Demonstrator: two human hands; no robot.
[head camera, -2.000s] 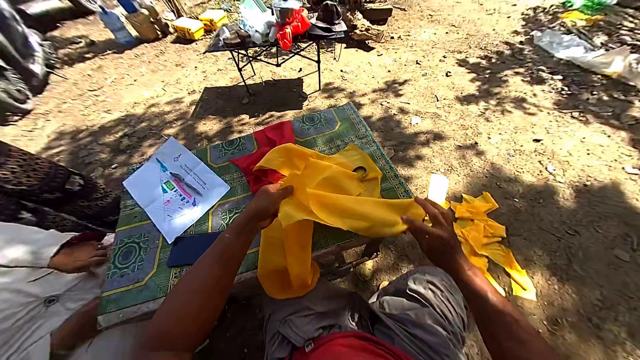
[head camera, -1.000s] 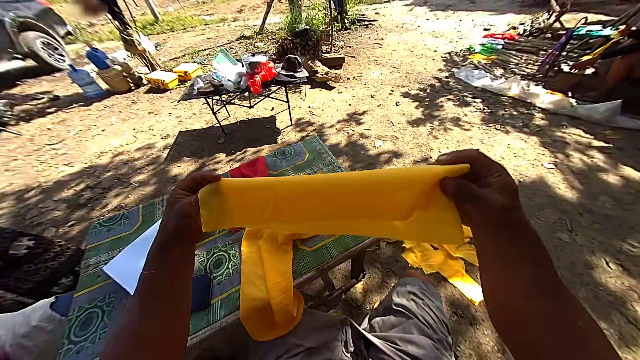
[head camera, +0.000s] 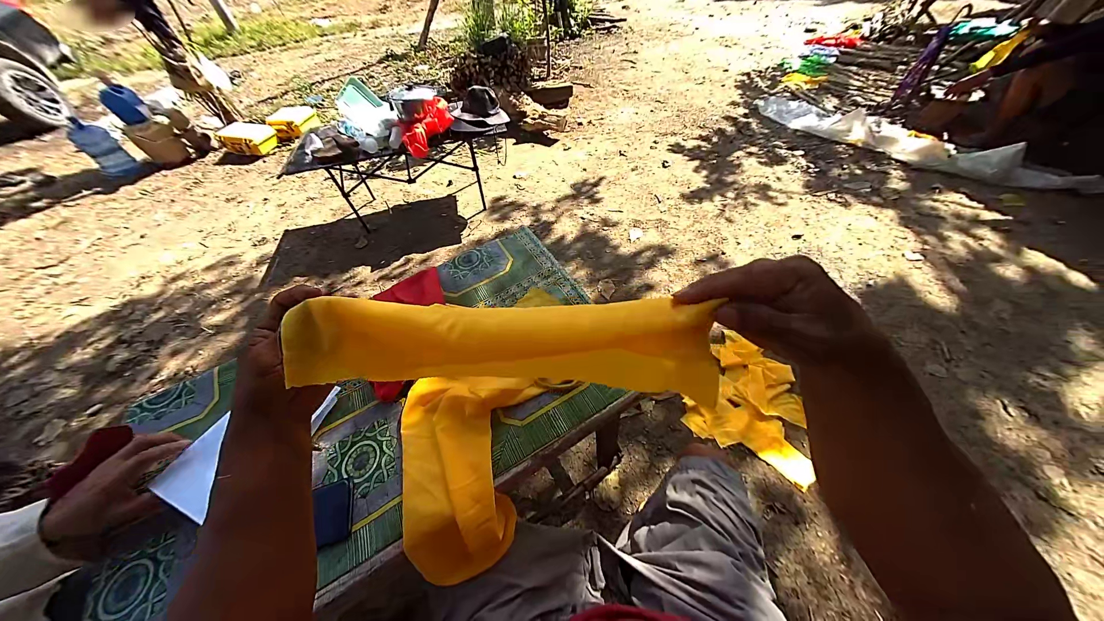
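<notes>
A folded strip of yellow cloth (head camera: 500, 341) is stretched level between my two hands, above the table's near edge. Its left end is gripped by my left hand (head camera: 280, 354), whose fingers are partly hidden behind the cloth. My right hand (head camera: 780, 306) pinches the upper right corner between thumb and fingers. Below the strip, another length of yellow cloth (head camera: 448, 483) hangs over the edge of the table (head camera: 362, 453), which has a green patterned cover. Red cloth (head camera: 414, 289) lies behind the strip. Yellow cloth scraps (head camera: 750, 401) lie on the ground at the right.
At the left, a co-worker's hand (head camera: 112, 483) rests near a white paper sheet (head camera: 194, 474). A dark blue flat object (head camera: 332, 513) lies on the table. Farther off stands a black folding table (head camera: 302, 161) bearing a hat and bags. White sheeting (head camera: 914, 147) lies at the right.
Two seconds ago my hands held the yellow cloth bunched low over the table; now a strip is raised and stretched between them. The co-worker's hand now shows beside the paper. The view has tilted up.
</notes>
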